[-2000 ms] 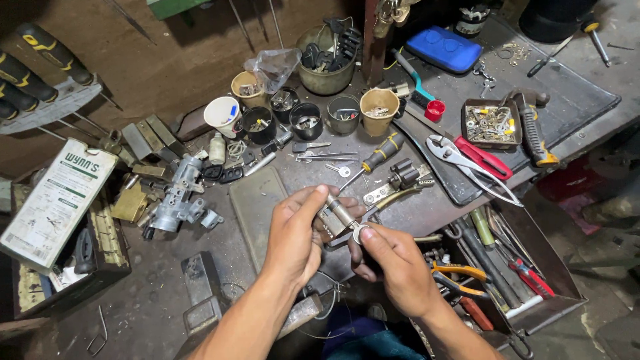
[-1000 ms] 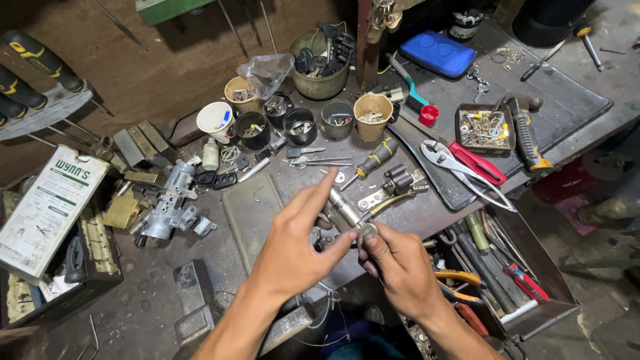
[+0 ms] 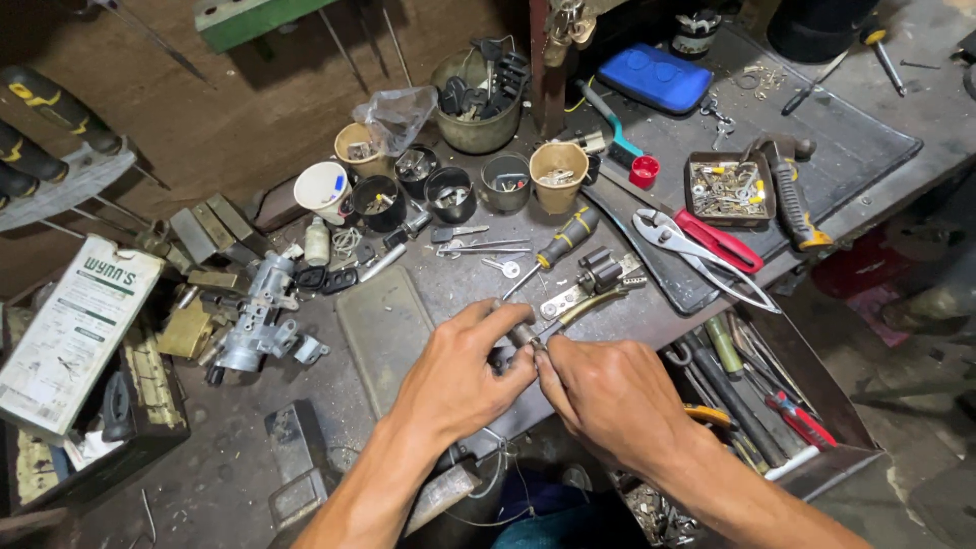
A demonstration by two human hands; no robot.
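Note:
My left hand (image 3: 465, 366) has its fingers curled round a small metal cylinder (image 3: 523, 334), which looks like a lock cylinder. Its far end shows between thumb and forefinger. My right hand (image 3: 610, 389) meets it at the near end, thumb and fingers pinched on a small part that they mostly hide. Just beyond the hands lie a grey and yellow screwdriver (image 3: 568, 236), a loose key (image 3: 501, 267), tweezers (image 3: 488, 247) and a key-clamp-like metal tool (image 3: 598, 271) with a brass-coloured handle.
Cups of small parts and a metal pot (image 3: 479, 130) of keys line the back. Slip-joint pliers (image 3: 686, 244), a hammer (image 3: 793, 191) and a tray of pins (image 3: 728, 221) lie right. An ignition lock housing (image 3: 255, 324) is left. An open tool drawer (image 3: 854, 454) juts out at lower right.
My right hand has turned, its back now facing up, and its fingers have closed in at the cylinder's near end. The cylinder is now more covered by my fingers.

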